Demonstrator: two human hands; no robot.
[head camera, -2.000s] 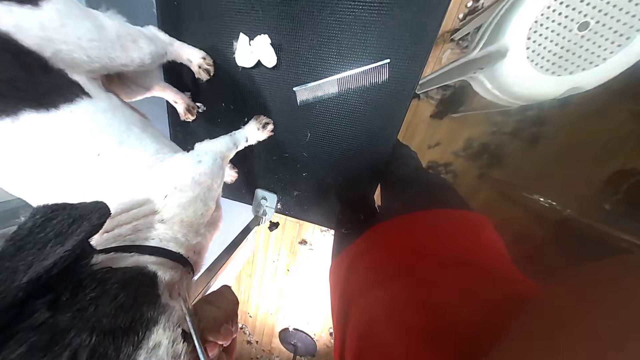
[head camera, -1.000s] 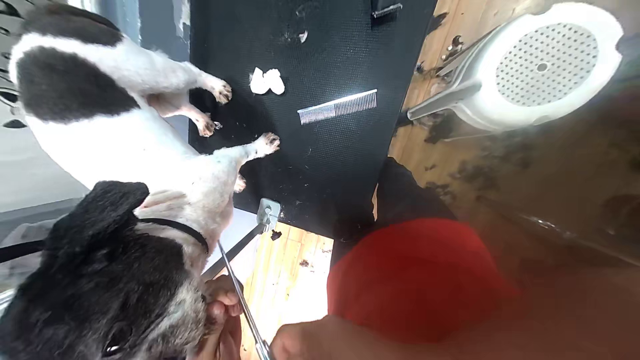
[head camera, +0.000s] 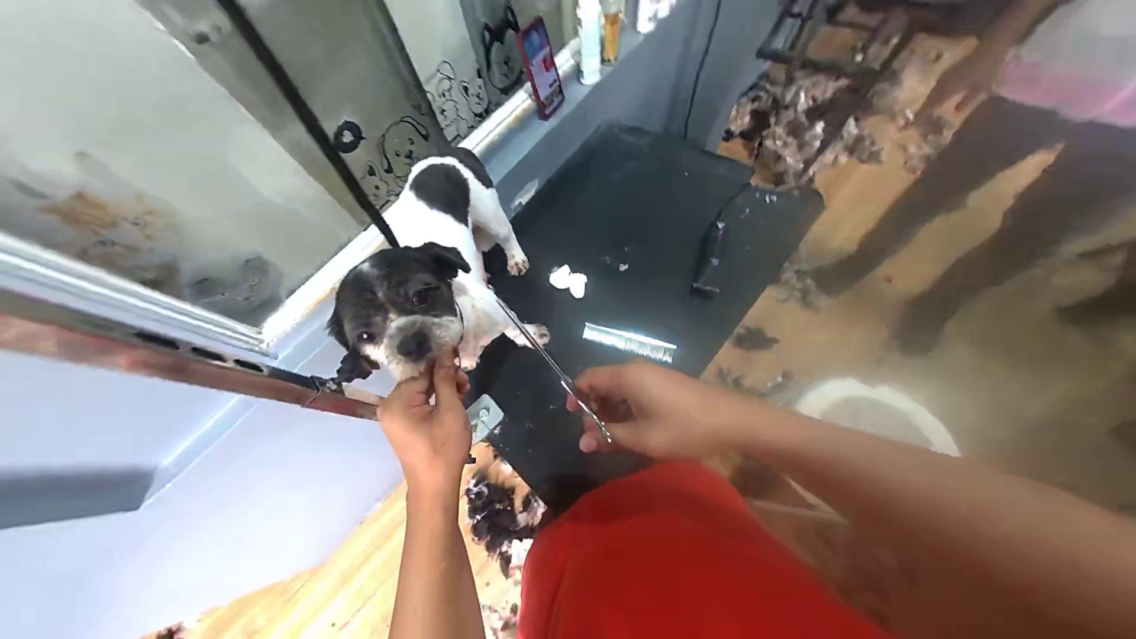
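Observation:
A black and white dog (head camera: 435, 209) stands on a black grooming table (head camera: 568, 355), its face turned up toward me. Under its muzzle, my left hand (head camera: 430, 413) pinches the chin with thumb and fingers. Long metal grooming scissors (head camera: 555, 366) are in my right hand (head camera: 621, 408), their blades pointing up and left past the dog's front leg; the blades look closed together. A metal comb (head camera: 630, 342) lies on the table just above my right hand. White cotton pieces (head camera: 568, 280) rest beyond it, near the dog's paws.
Black clippers (head camera: 709, 257) with a cord lie toward the table's right edge. A dark strap (head camera: 306, 115) runs down to the dog's neck. A phone (head camera: 541, 67) and bottles (head camera: 589, 40) stand on the window ledge. A white stool (head camera: 874, 413) and hair clippings (head camera: 799, 124) are on the floor.
The view has swung up and widened. The dog's head, bent low before, now faces me. My right hand with the scissors, at the bottom edge a second ago, is now in full view beside the comb.

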